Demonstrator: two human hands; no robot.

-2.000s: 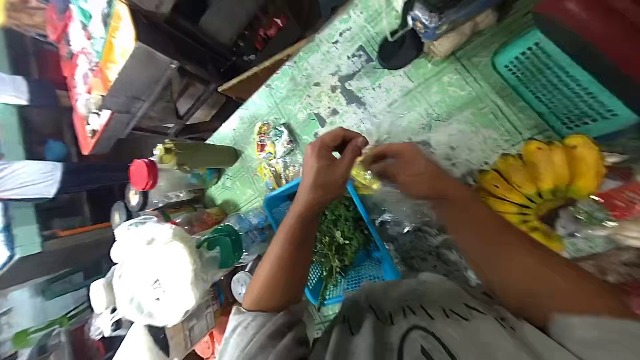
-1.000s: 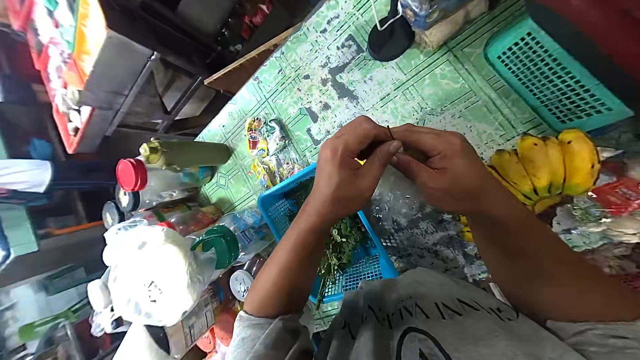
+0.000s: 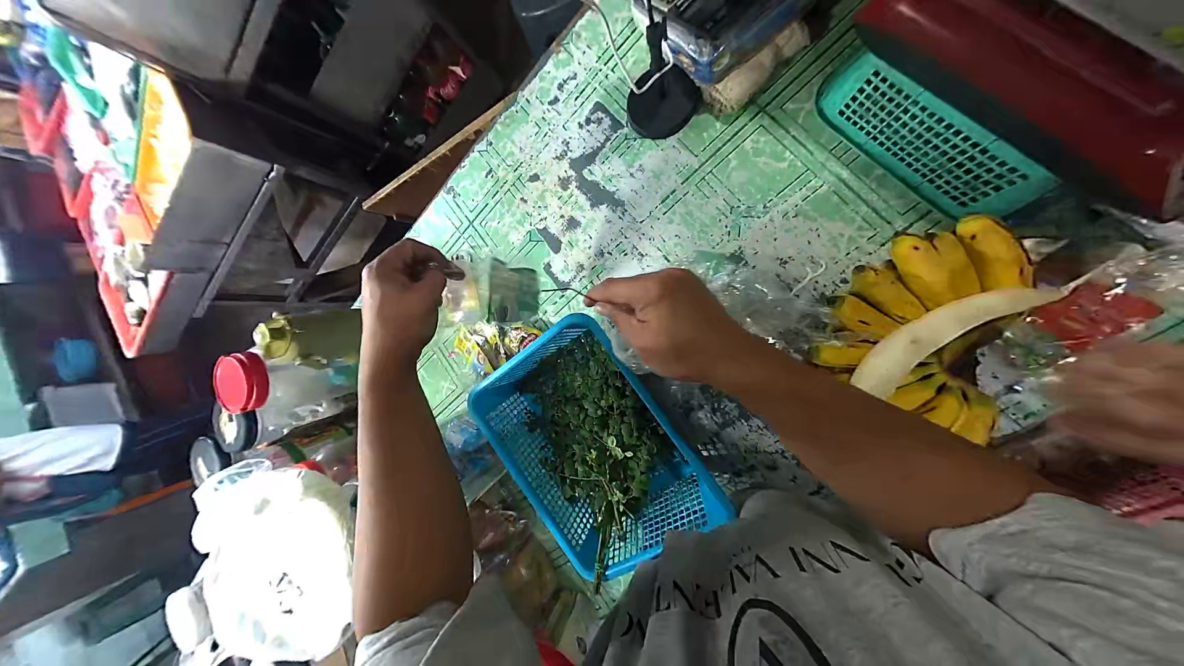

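Observation:
My left hand [image 3: 405, 294] is raised over the table's left edge, its fingers pinching the rim of a thin clear plastic bag [image 3: 495, 289]. To its right, my right hand [image 3: 661, 319] pinches a thin dark strand [image 3: 562, 290], perhaps a tie or rubber band. Below and between my hands sits a blue plastic basket [image 3: 532, 499] with leafy green stems [image 3: 601, 425] in it. Small printed packets [image 3: 495, 344] lie beside the basket's upper left corner. Clear plastic [image 3: 768, 301] is crumpled on the table behind my right forearm.
Yellow bananas [image 3: 934, 268] lie at right with a long pale curved piece [image 3: 943, 328] across them. Another person's blurred hand [image 3: 1124, 398] is at the right edge. A teal basket [image 3: 934, 139], a black round stand [image 3: 663, 100] and red-lidded jar [image 3: 240, 382] surround the green table.
My hands, together a second ago, have moved apart, the left one leftward. Another person's hand and the long pale piece over the bananas have come into view at the right.

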